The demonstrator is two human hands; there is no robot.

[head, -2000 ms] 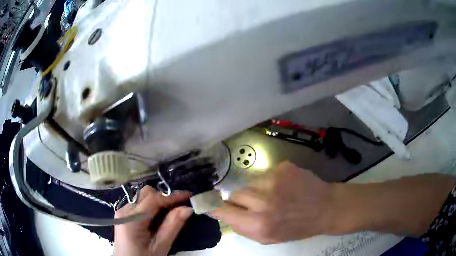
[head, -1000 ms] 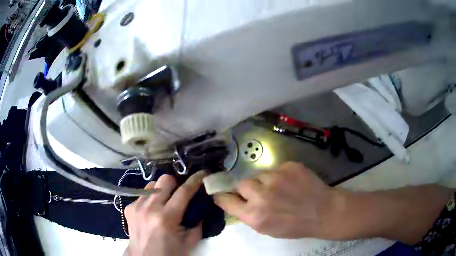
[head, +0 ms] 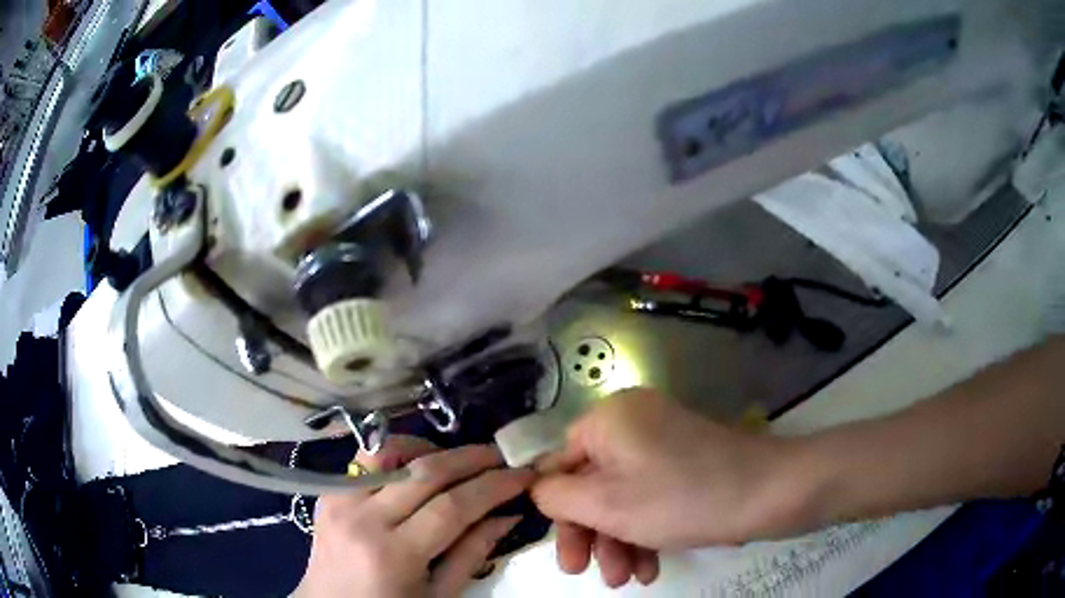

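The dark garment piece [head: 99, 496] lies under the machine head at the lower left, with a silvery metal zipper [head: 222, 528] and a small ring at each end of the visible stretch. My left hand [head: 415, 520] lies on the cloth, holding it down with fingers stretched towards the needle area. My right hand [head: 642, 467] has its fingertips pinched at the cloth's right edge, beside the left fingertips and just below the white knob [head: 529, 439]. Its lower fingers hang over the white table. The presser foot and needle are hidden by the head and fingers.
The white sewing machine arm [head: 526, 152] spans the view above my hands. Its tension dial [head: 350, 341] and wire guides [head: 438, 407] hang close over my left hand. Red-and-black-handled snips [head: 712, 306] and white cloth [head: 858, 240] lie behind my right hand.
My left hand has flattened, its fingers now stretched to the right over the cloth. My right hand's lower fingers have come into view below it. The view has shifted slightly.
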